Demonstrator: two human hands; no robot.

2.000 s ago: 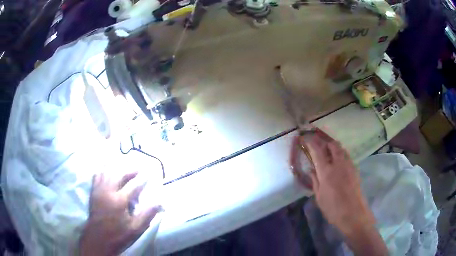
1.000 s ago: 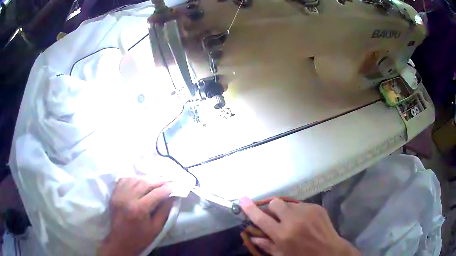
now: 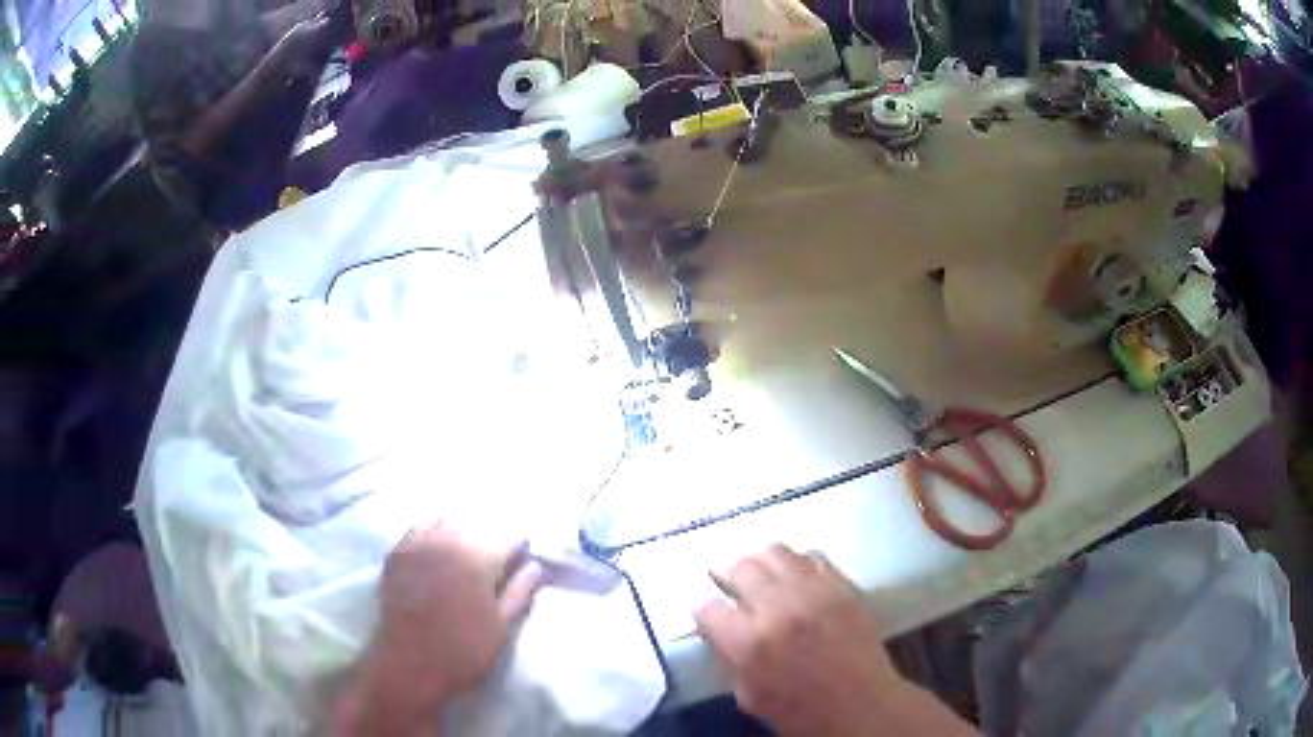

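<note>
The white fabric (image 3: 288, 475) lies bunched at the left of the machine bed, overexposed near the needle. A thin dark trim line (image 3: 644, 612) runs along its edge. My left hand (image 3: 439, 619) is shut on a fold of the fabric near the front edge. My right hand (image 3: 799, 641) rests on the bed's front edge, right of the trim, fingers bent, with nothing visible in it. The scissors (image 3: 979, 478) lie on the bed at the right, orange-red handles toward the front. The presser foot area (image 3: 677, 367) is beyond the hands, its detail lost in glare.
The beige machine head (image 3: 864, 216) spans the back. A bobbin tray (image 3: 1202, 392) with a green-yellow packet (image 3: 1149, 346) is at the right end. White thread cones (image 3: 583, 98) stand behind. A crumpled translucent bag or cloth (image 3: 1152, 634) hangs lower right.
My right hand has let go of the scissors, which now lie on the bed at the right. My left hand stays on the fabric. The trimmed fabric edge now extends to the front edge.
</note>
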